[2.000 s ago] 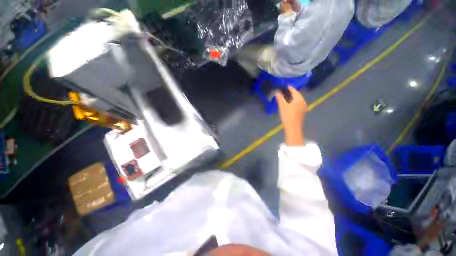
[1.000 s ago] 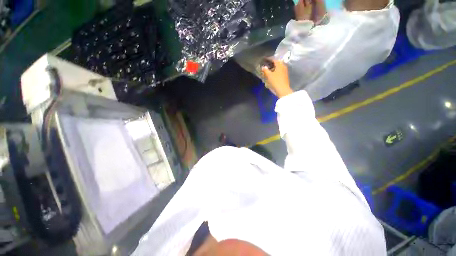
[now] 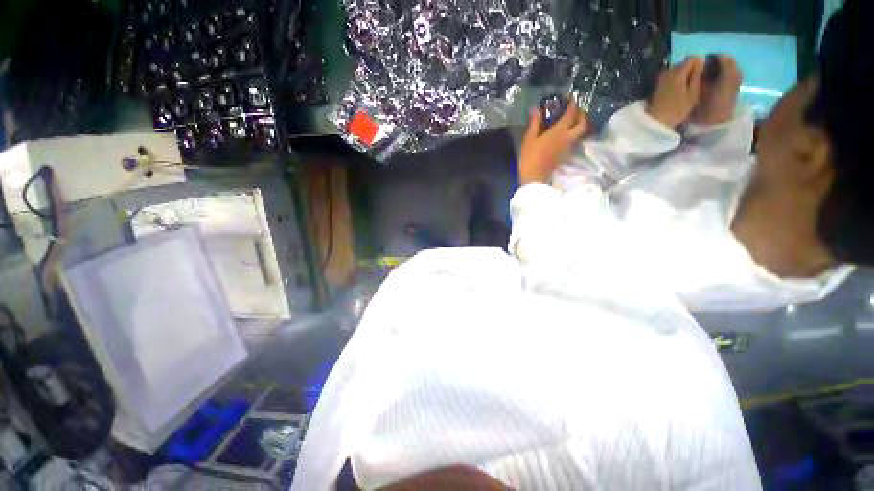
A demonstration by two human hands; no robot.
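Observation:
My right hand [image 3: 549, 144] is raised at the upper centre, in front of the tray bench. Its fingers are closed around a small black plastic unit [image 3: 553, 107]. Crinkled silvery film [image 3: 431, 67] with dark units among it lies on the bench just left of and behind this hand. A red-orange square label [image 3: 364, 128] lies at the film's front edge. A black blister tray [image 3: 216, 91] with a grid of pockets is further left. My left hand is not in view.
Another person in a white smock [image 3: 709, 192] is close on the right, both hands [image 3: 698, 88] around a small dark thing near a light-blue sheet [image 3: 771, 59]. A pale machine box [image 3: 96, 173] and white panel [image 3: 163, 326] stand left. A blue crate [image 3: 206, 430] is lower left.
The view has swung right and come closer to the bench. My right hand has moved from over the floor to the bench edge, still holding the dark unit. The orange-brown fixtures have left view.

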